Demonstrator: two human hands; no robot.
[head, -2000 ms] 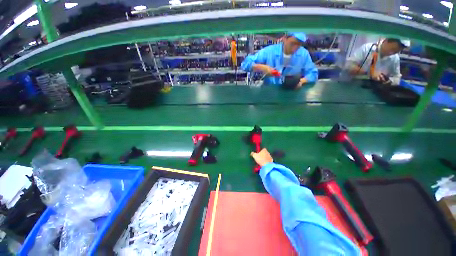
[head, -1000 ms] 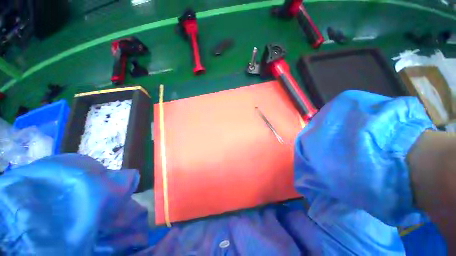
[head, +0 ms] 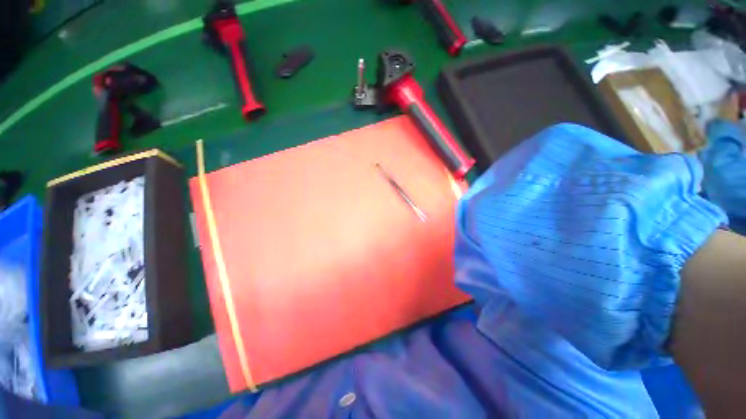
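Note:
A red-orange mat (head: 327,270) lies in front of me, with tweezers (head: 401,192) on its upper right part. A red and black handle unit (head: 433,127) lies across the mat's upper right corner, its black head beyond the mat. A small silver metal piece (head: 361,86) stands beside that head. My right sleeve and bare wrist reach out past the right edge; the hand itself is cut off. My left hand is out of the picture.
A black foam-lined box (head: 168,254) of white strips and a blue bin (head: 61,385) are left. A black foam tray (head: 466,90) and cardboard box (head: 671,102) are right. Red handle units (head: 237,65) lie on the green surface. Another person's hand shows far right.
The view has tilted down and shifted right. The hand that touched a handle unit on the green surface has left it and is out of view. The left sleeve seen a second ago is almost gone.

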